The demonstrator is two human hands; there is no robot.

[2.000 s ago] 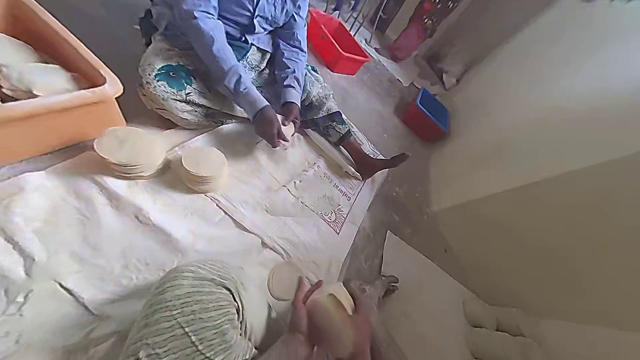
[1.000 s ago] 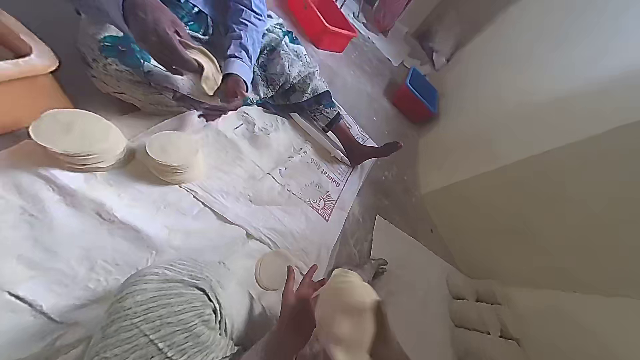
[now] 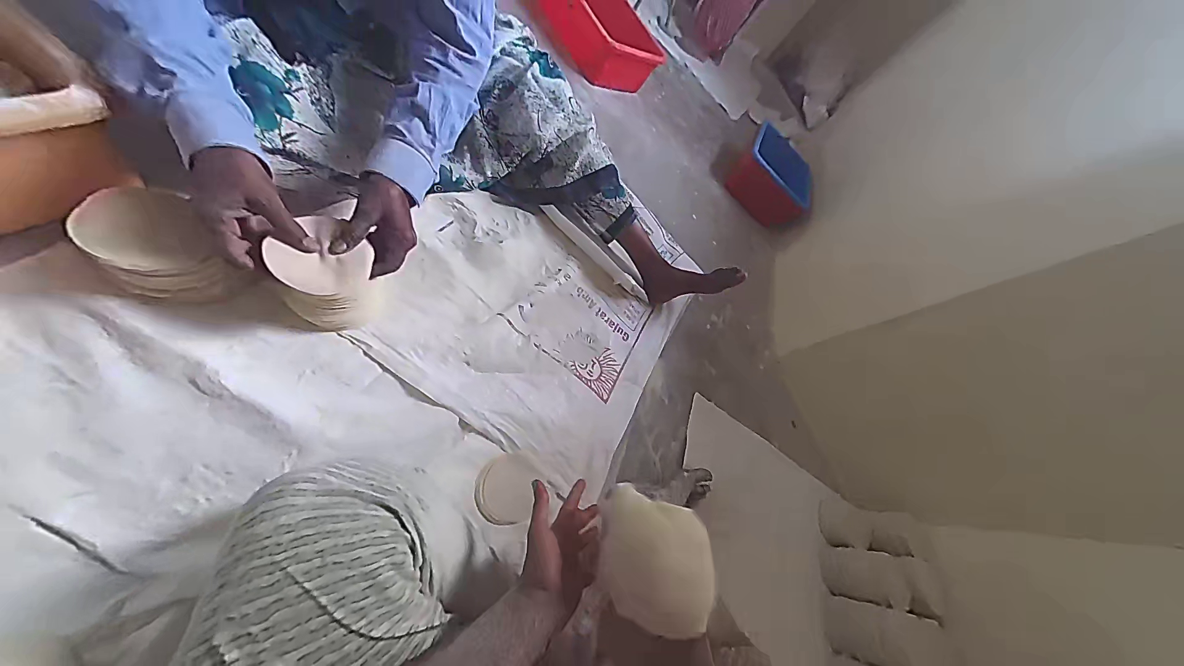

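Note:
My left hand (image 3: 560, 541) is raised with its fingers apart, beside a small round of flat dough (image 3: 509, 487) lying on the white sheet (image 3: 444, 370). To its right, a larger pale piece of thin dough (image 3: 659, 564), possibly several layers, covers most of my right hand (image 3: 643, 643), which holds it from below; those fingers are hidden. Across the sheet, a co-worker's hands (image 3: 305, 222) touch the top of a short stack of dough rounds (image 3: 328, 301). Another, wider stack (image 3: 153, 245) stands to the left of it.
An orange plastic crate (image 3: 65, 176) is at the upper left. Beyond the co-worker's outstretched leg (image 3: 657, 268) are a red tub (image 3: 606, 46) and a red and blue container (image 3: 772, 176). A pale board (image 3: 758, 499) lies at right, near the wall (image 3: 971, 370). My knee (image 3: 314, 573) is in front.
The co-worker's hands have moved from the lap to the smaller stack; a second ago they held a bent dough round. My left hand stays raised beside the dough in my right.

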